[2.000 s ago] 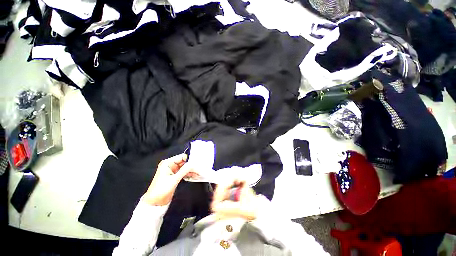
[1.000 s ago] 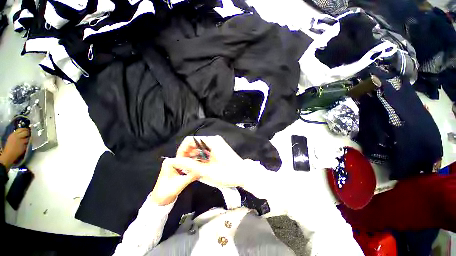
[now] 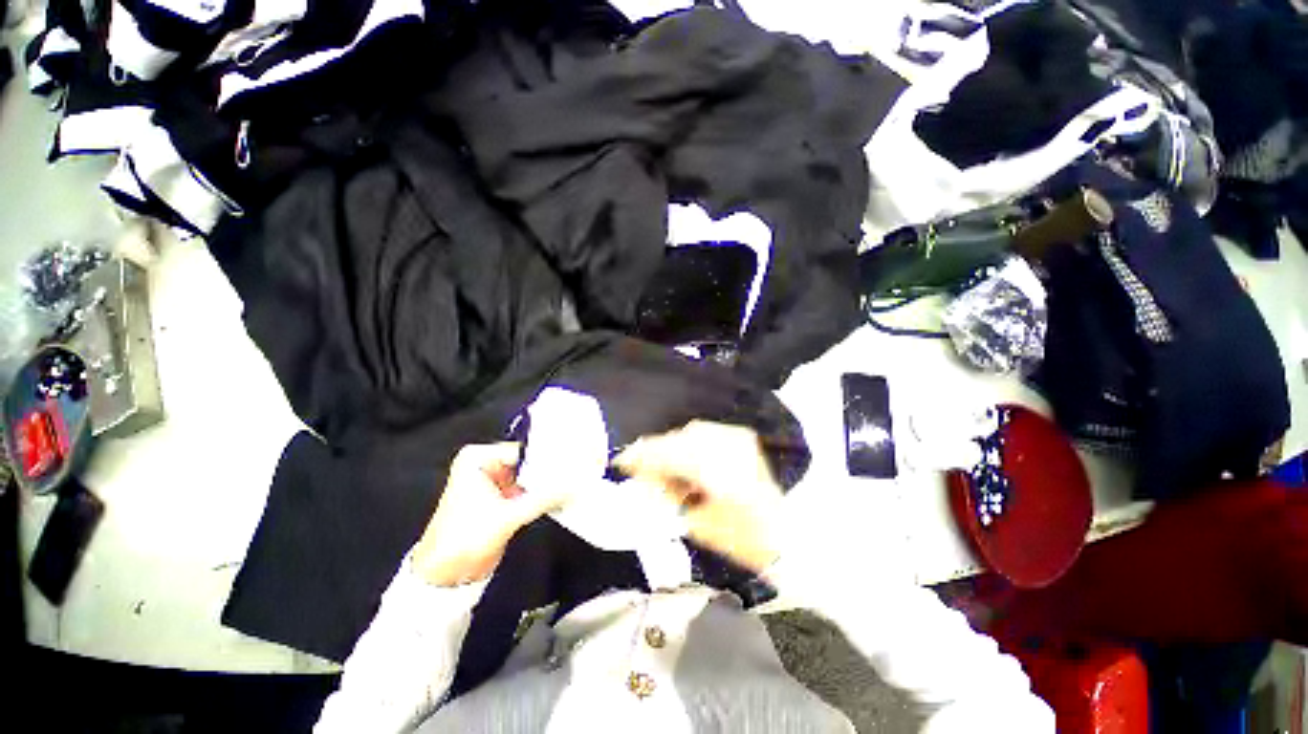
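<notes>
A white curved band (image 3: 567, 442), part of the black garment (image 3: 416, 308), lies between my hands at the lower middle. My left hand (image 3: 474, 513) pinches its left end between thumb and fingers. My right hand (image 3: 710, 488) is at the band's right side, slightly blurred, with its fingers bent near the band. Whether those fingers hold the band or a small tool cannot be told. No needle or thread can be made out.
A black phone (image 3: 869, 425) and a red dish (image 3: 1021, 495) with small dark and pale pieces lie at right. Beyond are a green bag (image 3: 932, 263) and navy garments (image 3: 1212, 344). At left are a tray (image 3: 46, 416), metal box (image 3: 126, 344) and another phone (image 3: 65, 542). A red sleeve (image 3: 1191, 566) shows at right.
My hands were together over the band a second ago; now my right hand has moved right and the white band shows again. The other person's hand at the left tray is gone.
</notes>
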